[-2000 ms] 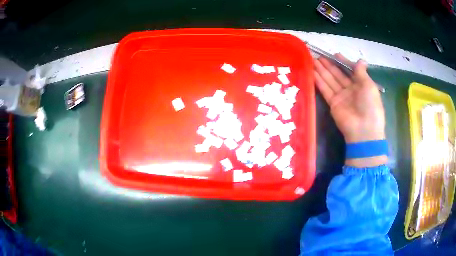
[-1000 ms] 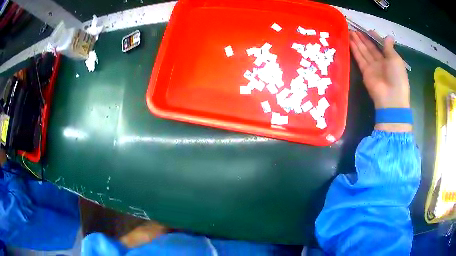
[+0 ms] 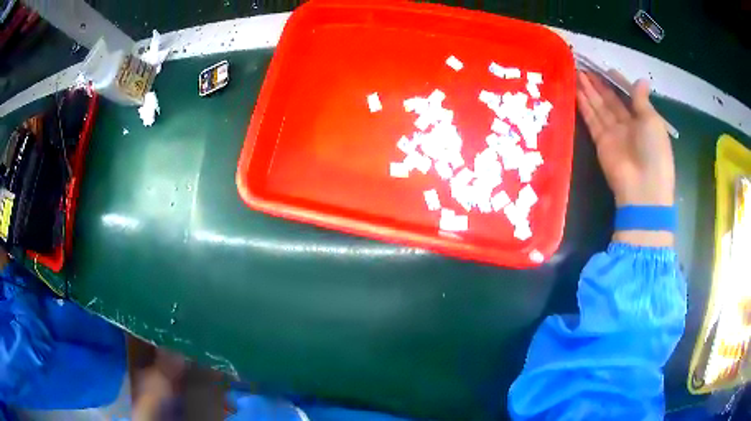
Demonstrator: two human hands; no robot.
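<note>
My right hand lies palm up with fingers apart, just right of the large red tray. Thin grey tweezers lie beside its fingers and pass behind the thumb; no closed grip on them shows. Many small white pads lie loose in the tray's middle and right part. My left hand appears as a dark, blurred skin-toned shape below the bench edge at the bottom left; its fingers cannot be made out.
A small housing lies left of the tray, another beyond the white line. A whitish container with a white scrap stands far left, above a second red tray with black items. A yellow tray is at right. Another person's blue sleeve shows lower left.
The view has swung left and down since the first frame, showing the bench edge and the left red tray. The blurred left hand has moved left. My right hand stays beside the tray.
</note>
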